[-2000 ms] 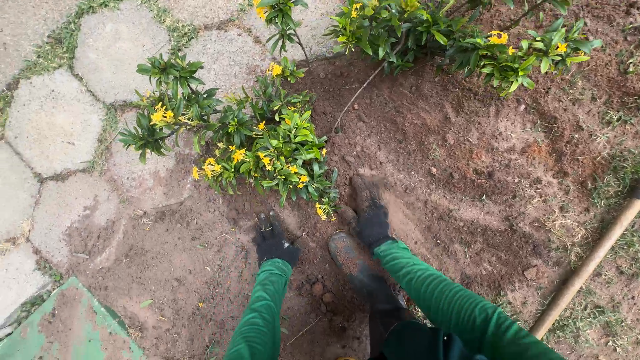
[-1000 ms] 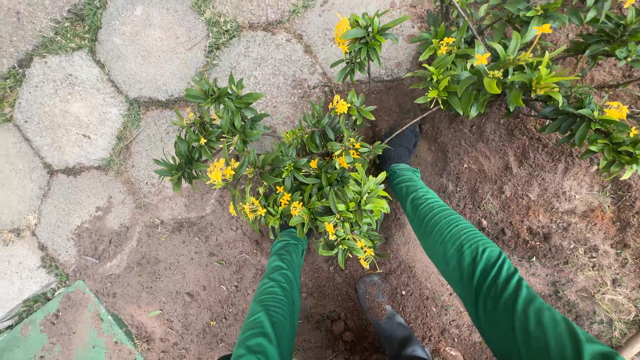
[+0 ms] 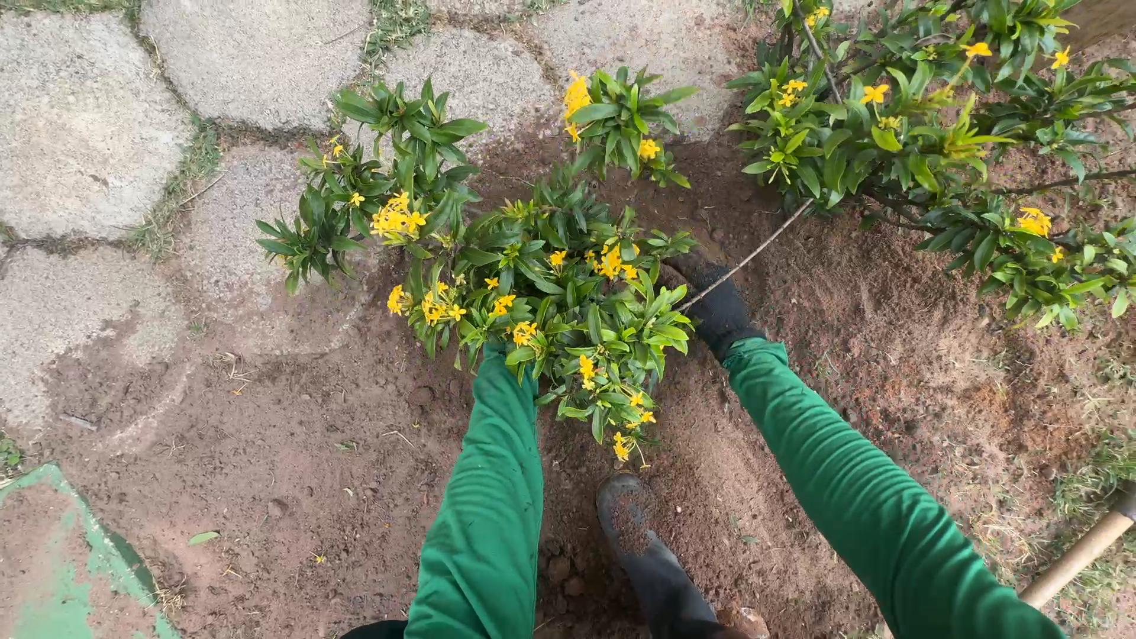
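A leafy shrub with yellow flowers [image 3: 568, 293] stands in reddish-brown soil [image 3: 337, 461] at the middle of the view. My right hand [image 3: 717, 306], in a dark glove, is down at the soil by the shrub's right side; its fingers are partly hidden by leaves and dirt. A thin bare stem [image 3: 750, 255] crosses over that glove. My left forearm in a green sleeve [image 3: 493, 497] reaches under the foliage from below, and the left hand is covered by leaves. Whether either hand grips anything is not visible.
Hexagonal paving stones [image 3: 80, 133] lie at the upper left. Another yellow-flowered shrub [image 3: 932, 133] spreads at the upper right. A dark boot [image 3: 648, 559] is between my arms. A green-painted slab [image 3: 62, 559] is at lower left, a wooden handle [image 3: 1078, 555] at lower right.
Both hands have moved forward from the bare soil below the shrub; the left went under its foliage, the right to its far right side. The view has shifted slightly.
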